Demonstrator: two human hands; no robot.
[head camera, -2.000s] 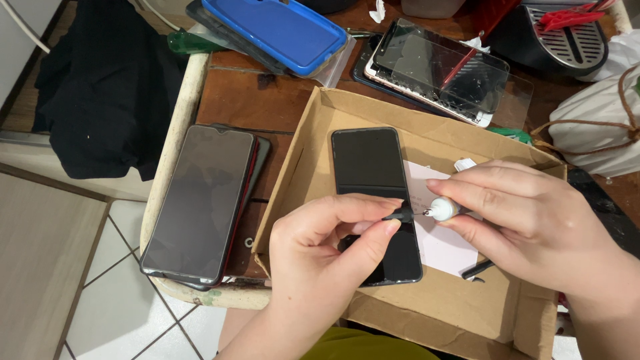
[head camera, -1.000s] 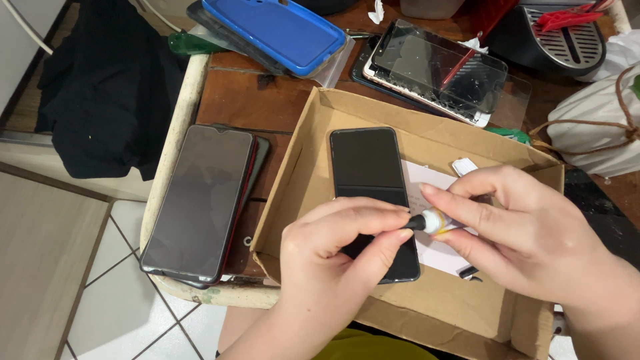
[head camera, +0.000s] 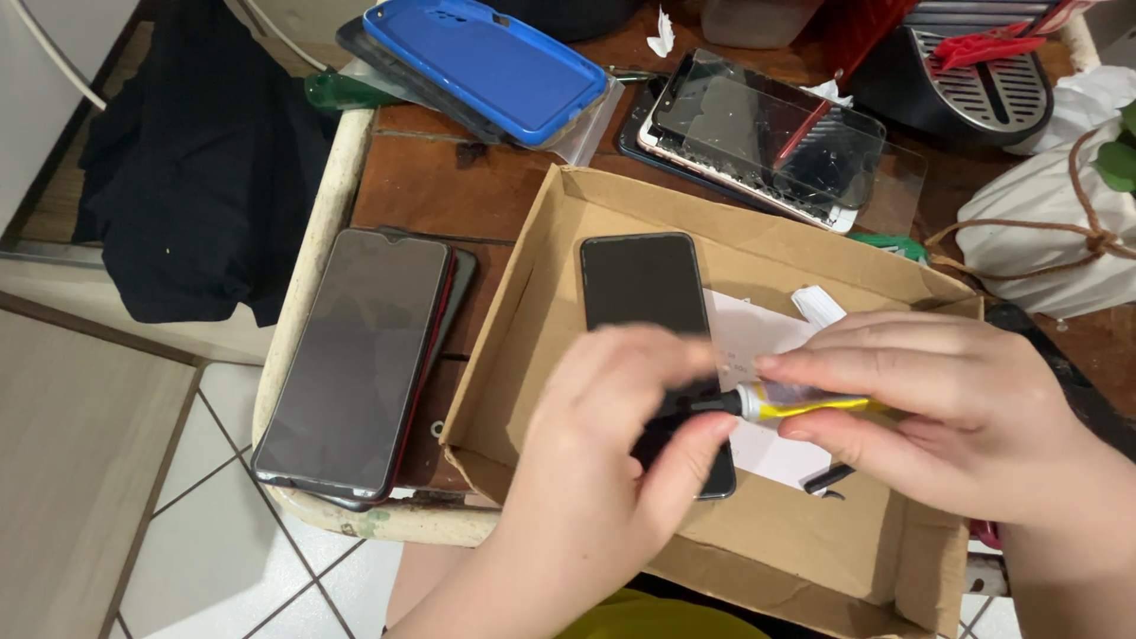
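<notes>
My right hand (head camera: 923, 408) holds a small white and yellow tube (head camera: 781, 401) between thumb and fingers, its end pointing left. A black cap or nozzle (head camera: 721, 403) sits on that end. My left hand (head camera: 621, 435), somewhat blurred, has its thumb tip beside the black piece and its fingers raised above; whether it grips anything is unclear. Below both hands, a dark smartphone (head camera: 643, 280) lies in a shallow cardboard box (head camera: 781, 546), partly hidden by my left hand. Next to it in the box are a pale paper card (head camera: 772, 453) and a small white item (head camera: 817, 305).
Left of the box, stacked phones (head camera: 355, 355) lie near the table's rim (head camera: 311, 257). Behind are a blue phone case (head camera: 488, 67), a cracked phone (head camera: 754, 133) and a black drip tray (head camera: 958, 89). A wrapped plant pot (head camera: 1029, 222) stands at right. A small black stick (head camera: 827, 477) lies in the box.
The fingers of my left hand, earlier pinched at the black piece, have lifted and spread from it. The black piece, apart from the tube two seconds ago, is now on its end.
</notes>
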